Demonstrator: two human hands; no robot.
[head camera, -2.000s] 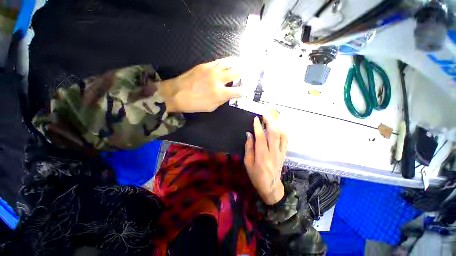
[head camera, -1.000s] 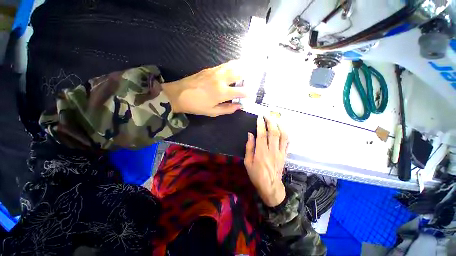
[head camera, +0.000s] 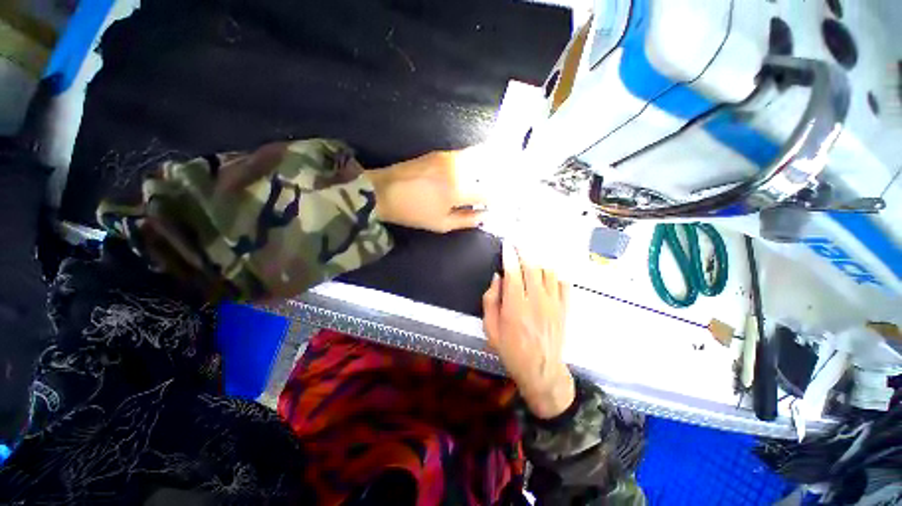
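A black garment panel is spread on the machine table left of the needle area. My left hand lies on it from the left, its fingertips lost in the lamp glare. My right hand lies flat at the cloth's right edge, near the table front, fingers slightly apart and pointing to the needle area. Whether either hand pinches cloth cannot be told. The needle and presser foot are washed out by glare under the white and blue sewing machine head.
Green-handled scissors, a grey block and a long black rod beside a cream tool lie right of the needle. A tan patch is on the bed. Dark patterned cloth hangs at lower left.
The view has shifted, so more of the machine head and front table edge shows. The cloth no longer hangs over the front edge near my lap. Both hands stay close to the needle area.
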